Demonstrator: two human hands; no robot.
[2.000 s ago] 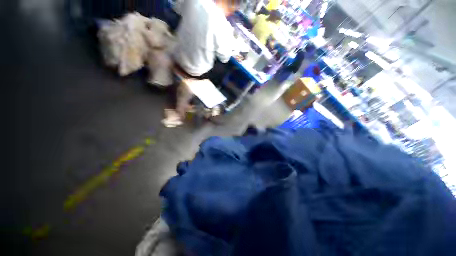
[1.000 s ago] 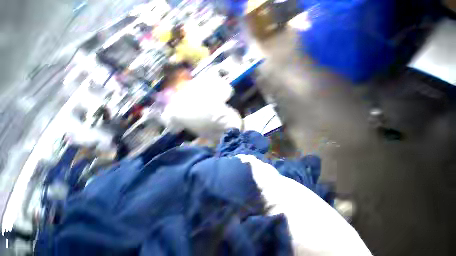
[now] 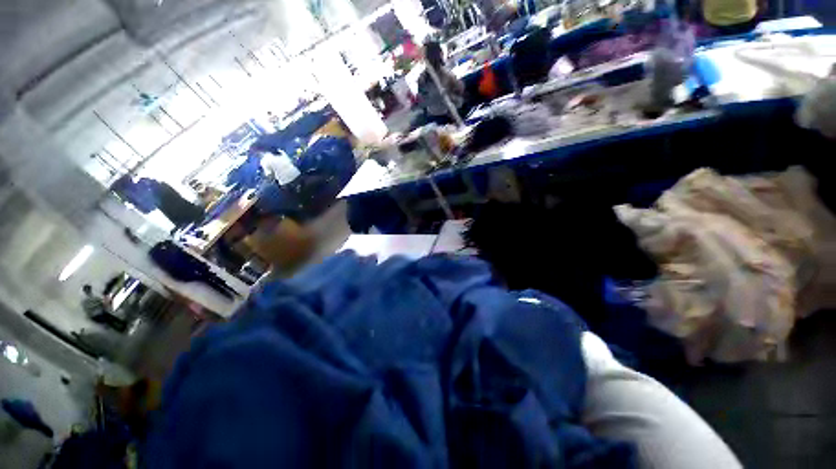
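A large heap of blue garments (image 3: 367, 366) fills the lower middle of the view, close against me. A white sleeve, my right arm by its side, comes in from the bottom right and lies against the heap's right edge. My right hand is hidden behind or in the cloth. My left hand and arm do not show; the cloth covers that side. How the hands hold the cloth cannot be seen.
A cream cloth heap (image 3: 733, 266) is at the right, beside a dark heap (image 3: 559, 238). A long worktable (image 3: 550, 137) with blue edge crosses behind. Other tables, blue heaps (image 3: 321, 165) and a person in white are farther left.
The view has swung round to the tables and the cream heap. The blue heap stays in front of me, and the white sleeve stays at its right edge.
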